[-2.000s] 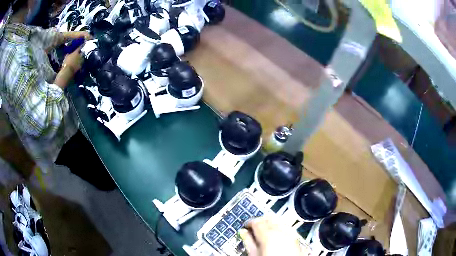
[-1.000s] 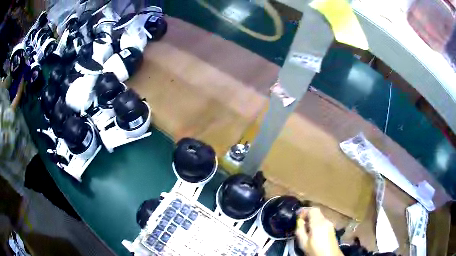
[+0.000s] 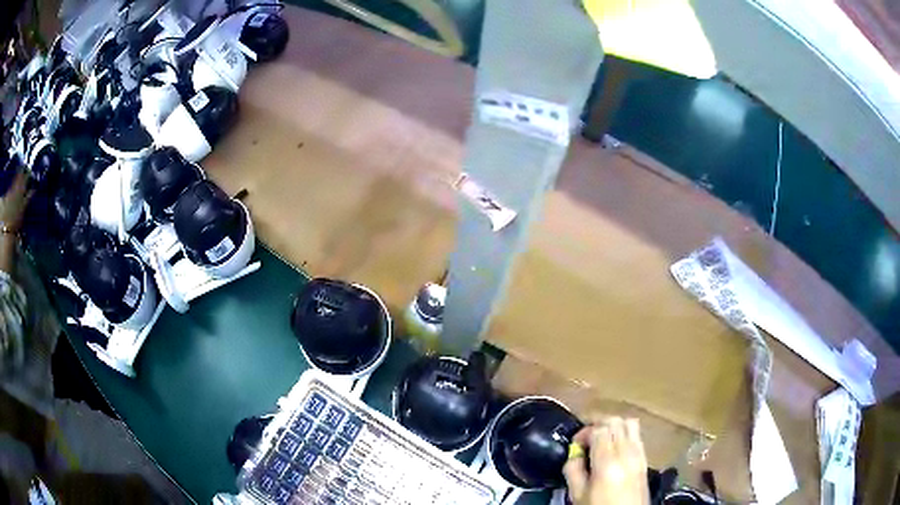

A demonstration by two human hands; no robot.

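My right hand (image 3: 612, 464) is at the bottom, its fingertips against the right side of a black camera head (image 3: 534, 443). A small yellow spot shows at the fingertips; what it is I cannot tell. A flat clear tray (image 3: 370, 459) with dark squares in rows at its left part lies across the white brackets at bottom centre. My left hand is not visible. Two more black camera heads, one at centre (image 3: 441, 401) and one to its left (image 3: 341, 326), stand in white housings. Another black head (image 3: 249, 441) is partly hidden behind the tray.
Many white-and-black cameras (image 3: 211, 229) crowd the upper left. A grey post (image 3: 503, 187) rises at centre, with a small bottle (image 3: 429, 306) beside it. White strips (image 3: 789, 335) lie on brown cardboard (image 3: 612, 325) at right. Part of a person (image 3: 20, 325) shows at the left edge.
The view has swung right, so cameras and post sit further left. My right hand has gone from over the tray to the camera head on the right. The tray now covers more of the brackets.
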